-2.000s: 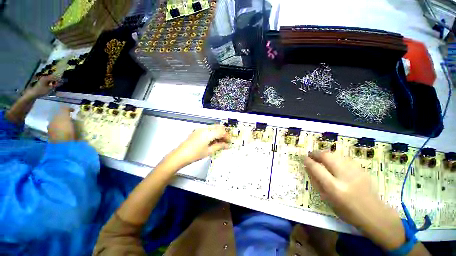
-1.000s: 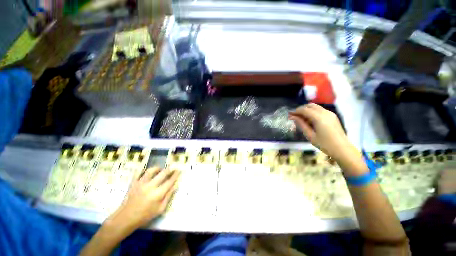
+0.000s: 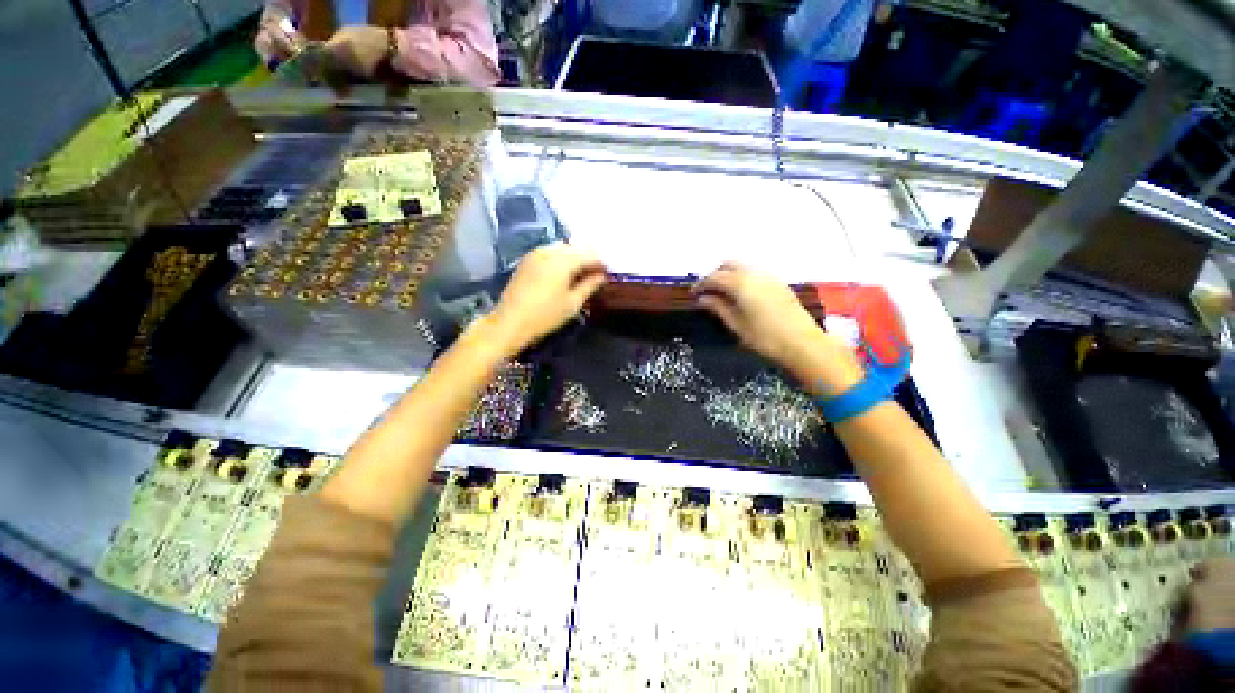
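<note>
The reddish-brown strips (image 3: 650, 297) lie along the far edge of the large black tray (image 3: 610, 440). My left hand (image 3: 547, 293) pinches the strips at their left end. My right hand (image 3: 761, 314), with a blue wrist band (image 3: 864, 391), pinches them near the middle. A thin dark edge runs between my fingertips; whether one strip is lifted clear cannot be told. Loose silvery parts (image 3: 767, 414) lie in separate piles in the tray. Cream circuit board panels (image 3: 616, 575) lie in front, partly hidden by my forearms.
A small tray of parts (image 3: 499, 406) is left of the large tray, partly behind my left forearm. A red container (image 3: 867, 320) is at its right. Stacked copper rings (image 3: 366, 257) with a board on top stand left. A person's hands (image 3: 355, 52) show at the far side; another person's hand (image 3: 1209, 598) is at the right edge.
My left hand has moved from the panels up to the brown strips. My right hand has moved from the silvery pile to the strips. The view has tilted up.
</note>
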